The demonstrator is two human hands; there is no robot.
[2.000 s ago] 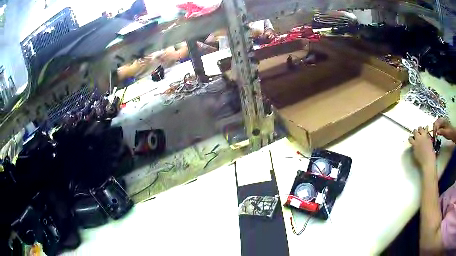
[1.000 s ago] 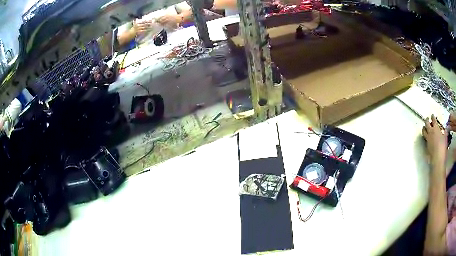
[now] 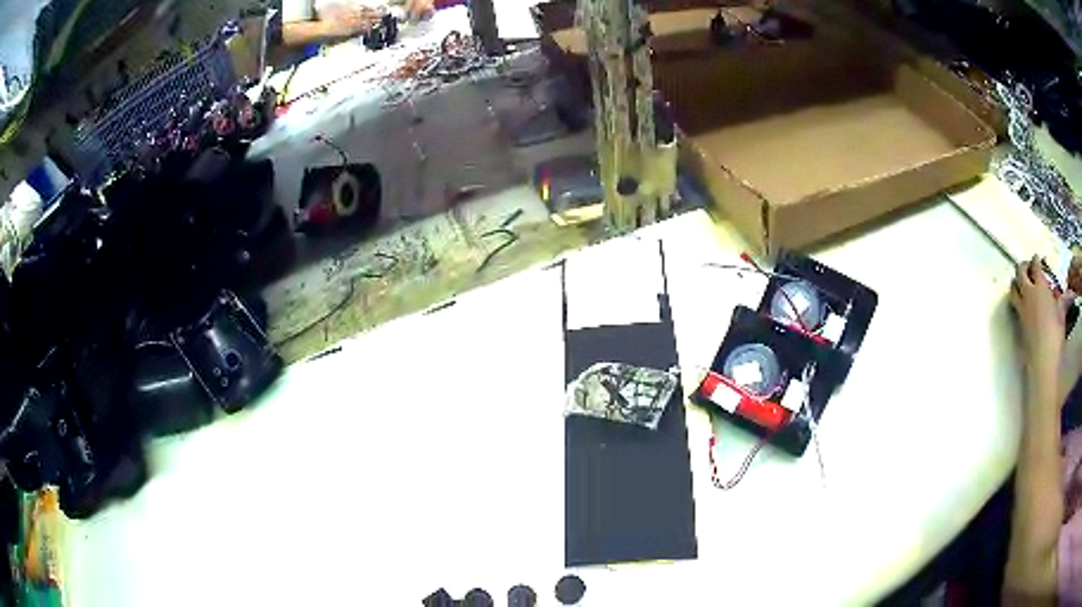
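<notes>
Neither of my hands is in the picture. Nearest in front lies a black strip (image 3: pixel 629 498) on the white bench, with a pale section at its far end. A grey-black mottled piece (image 3: pixel 622 395) lies across the strip. Right of it sit two black housings, overlapping each other. The nearer unit (image 3: pixel 753 377) holds a silver-grey disc, a red component (image 3: pixel 745 401) with a white label, and loose red and white wires. The farther unit (image 3: pixel 813 311) holds a similar disc. Several small dark round pieces (image 3: pixel 520 595) show at the bottom edge.
Black housings (image 3: pixel 226 353) are heaped at left. An open cardboard box (image 3: pixel 831 166) stands behind the units, beside a worn metal upright (image 3: pixel 629 131). One unit (image 3: pixel 339 196) lies on the back bench. Another person's forearm and hands (image 3: pixel 1042 344) work at the right edge, near white wires (image 3: pixel 1032 166).
The view has tilted down, so the bench things sit higher in the picture and the small dark round pieces have come into view. The person at right has moved their hands slightly.
</notes>
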